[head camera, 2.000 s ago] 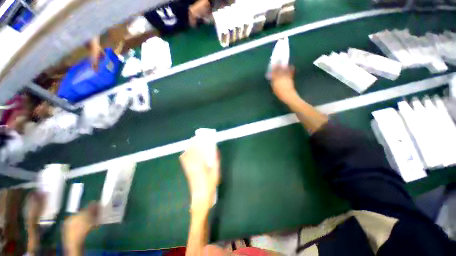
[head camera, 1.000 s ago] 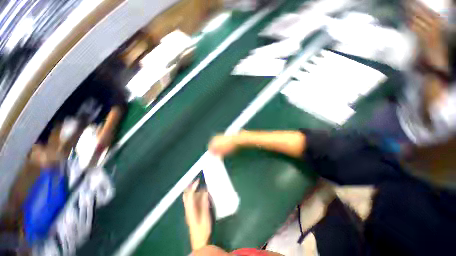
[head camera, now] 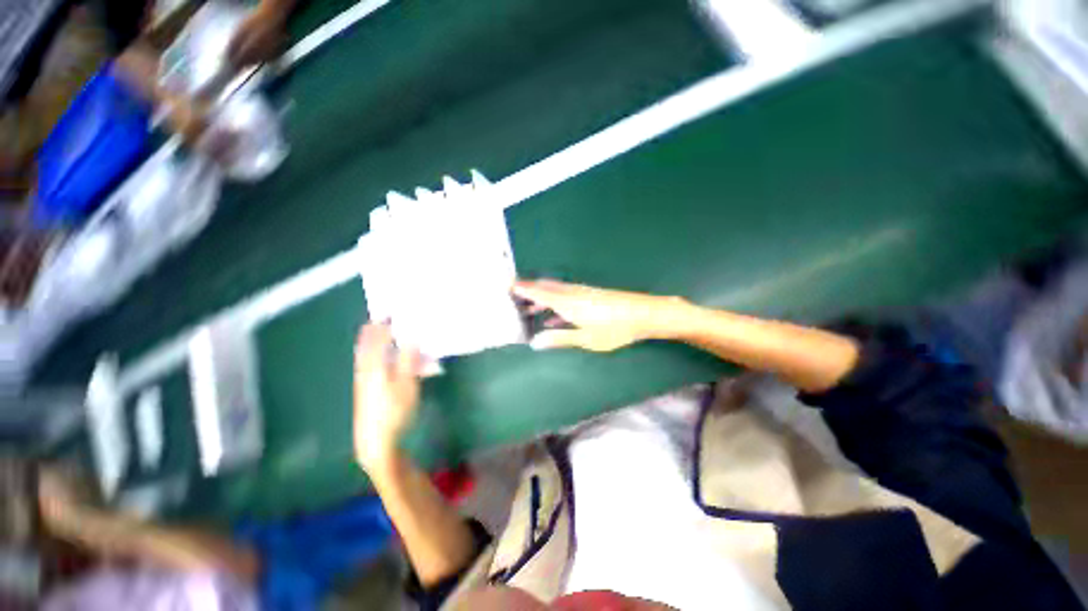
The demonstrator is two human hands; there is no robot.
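A tight row of several long white retail boxes (head camera: 439, 269) lies on the green belt in front of me, its far ends over the white strip, with small pointed end flaps showing. My left hand (head camera: 388, 388) is at the near left corner of the row, fingers against it. My right hand (head camera: 579, 316) presses on the right side of the row near its near corner. Both hands hold the row between them. The box faces are washed out, so no print shows.
At the left lie a retail box (head camera: 224, 396), a small white carton (head camera: 149, 426) and another slim white box (head camera: 107, 424). Bagged devices (head camera: 143, 227) line the far lane beside a blue bin (head camera: 93, 146). Other workers' arms reach in at upper left and lower left.
The view has turned. The row of boxes, earlier at the right, is now in front of me between both hands. The single box near my hands a second ago is no longer seen separately.
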